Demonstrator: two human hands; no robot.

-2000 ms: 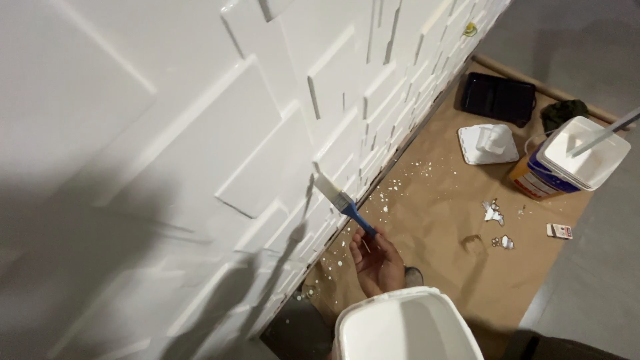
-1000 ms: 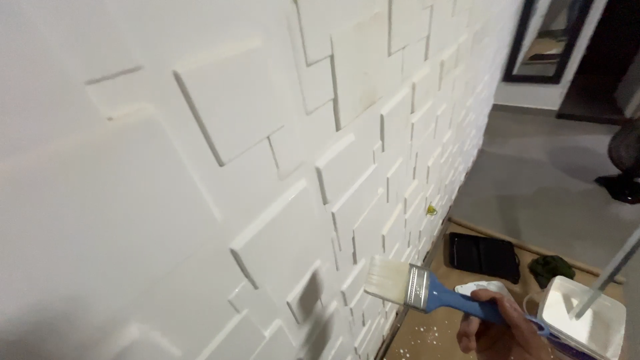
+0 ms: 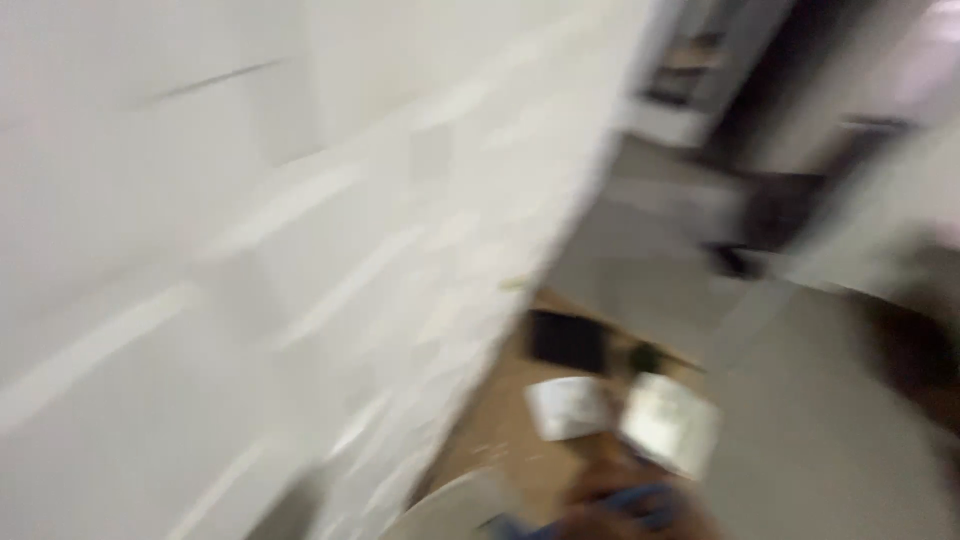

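Everything is blurred by motion. At the bottom edge, my right hand is closed around the blue handle of a paintbrush; its bristles cannot be made out. Just left of the hand, the rim of a white tub shows, partly cut off by the frame. My left hand is out of view. A white wall of raised rectangular panels fills the left side and middle.
Brown floor covering runs along the wall's foot. On it lie a black paint tray, a white container, a dark green item and an open white bucket. A dark object, perhaps a fan, stands beyond.
The view has swung, showing more of the room at the right. My right hand with the paintbrush is now low, beside the white tub, and the brush has left its place in front of the wall panels.
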